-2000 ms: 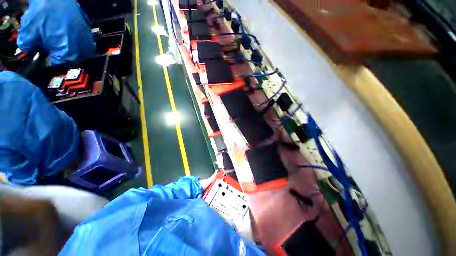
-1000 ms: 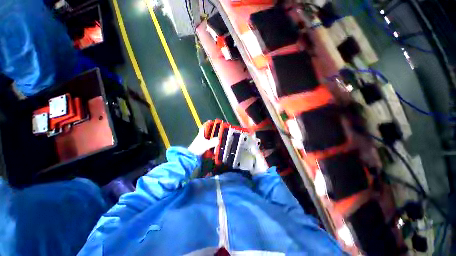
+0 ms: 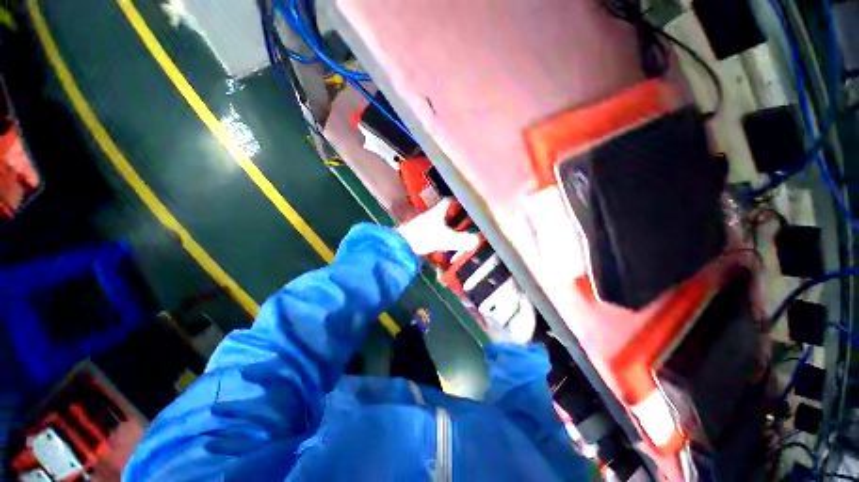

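Observation:
My left hand [image 3: 435, 232], in a white glove, grips the upper end of a stack of white-faced units with orange-red pieces [image 3: 484, 276]. My right hand [image 3: 515, 322], also gloved in white, is at the stack's lower end. The stack is at the lower shelf, partly hidden by the upper shelf's edge, so I cannot tell if it rests there. On the pink upper shelf [image 3: 452, 66], a black slab unit [image 3: 650, 207] lies on an orange-red piece. Another black unit [image 3: 716, 362] lies below it in view.
Black power adapters [image 3: 774, 139] and blue cables [image 3: 821, 151] run along the right. Blue cables also hang at the shelf's top left. A green floor with yellow lines [image 3: 273, 193] lies left. A blue stool [image 3: 71, 301] and a bin with orange-red pieces [image 3: 89, 424] are at lower left.
The view has shifted closer to the rack. Both hands and the stack have moved from in front of my body to the lower shelf, under the upper shelf's edge.

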